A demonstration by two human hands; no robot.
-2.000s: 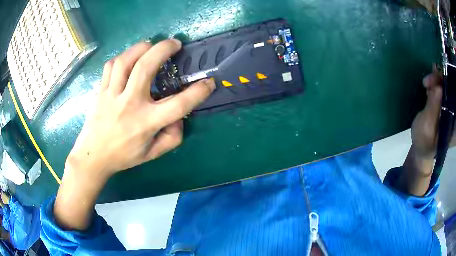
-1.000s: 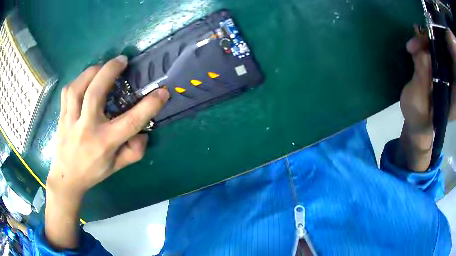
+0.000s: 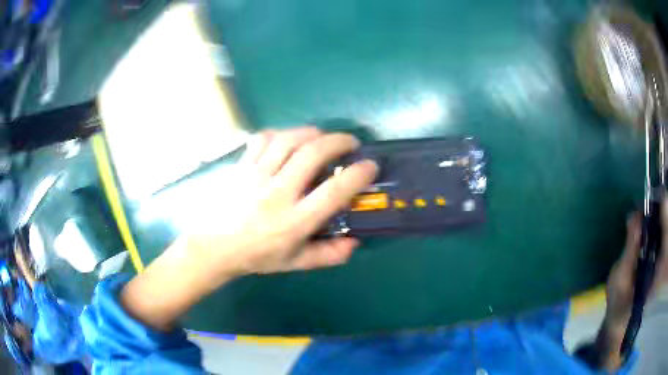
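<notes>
The phone assembly [image 3: 417, 212] lies flat on the green bench, open back up, with orange marks; the picture is blurred. The sub-board [image 3: 476, 170] shows at its right end. My left hand [image 3: 271, 205] grips the phone's left end, fingers over the top and thumb at the lower edge, hiding most of the main board. My right hand [image 3: 628, 271], at the right rim and partly cut off, holds the soldering iron [image 3: 647, 245] upright by its black handle. The iron's metal barrel points towards the tip-cleaning pot [image 3: 595, 62]; contact cannot be told.
The component tray [image 3: 165, 110] glares white at the upper left. Yellow tape [image 3: 116, 201] runs beside it. White crumpled pieces [image 3: 79, 245] lie further left. Another person's blue sleeve [image 3: 55, 322] shows at the lower left. The bench's near edge [image 3: 275, 339] curves below the phone.
The view has shifted, bringing the pot and more of the tray into the picture. The phone, still in my left hand, appears further right and more level. A different, wider orange mark shows beside my fingers.
</notes>
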